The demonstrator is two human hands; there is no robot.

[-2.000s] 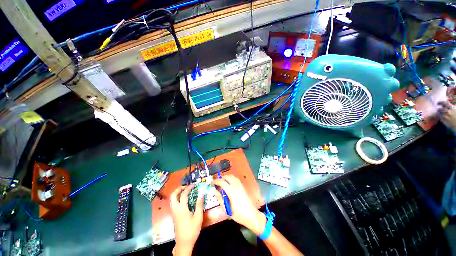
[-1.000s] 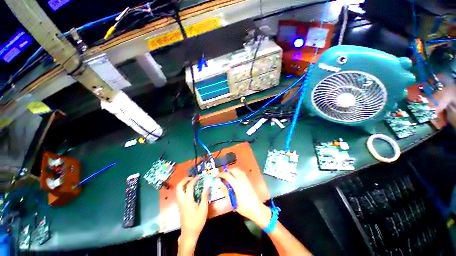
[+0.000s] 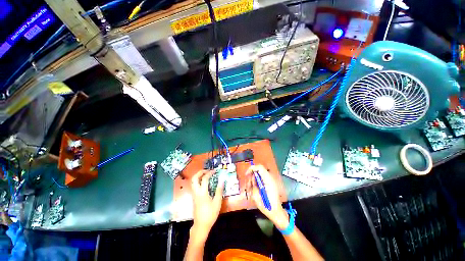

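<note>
A green-white main board [image 3: 231, 182] lies on the orange-brown fixture plate [image 3: 191, 201], against the black connector blocks [image 3: 239, 156] at its back. My left hand [image 3: 206, 198] grips the board's left side, with the thumb over its face; the fingertips partly hide it. My right hand [image 3: 269, 196] is just right of the board, apart from it, and holds a blue marker pen [image 3: 263, 189]. A blue wrist strap [image 3: 290, 219] is on my right wrist.
A remote control [image 3: 147, 187] and another board [image 3: 176, 163] lie left of the plate. More boards [image 3: 302, 165] and a tape roll [image 3: 415, 159] lie right. An oscilloscope [image 3: 265, 63] and teal fan [image 3: 392, 86] stand behind. Black cords hang to the plate's back.
My right hand has moved off the board to the right, with the pen still in it. My left hand stays on the board. The view has turned left, so the bench appears further right.
</note>
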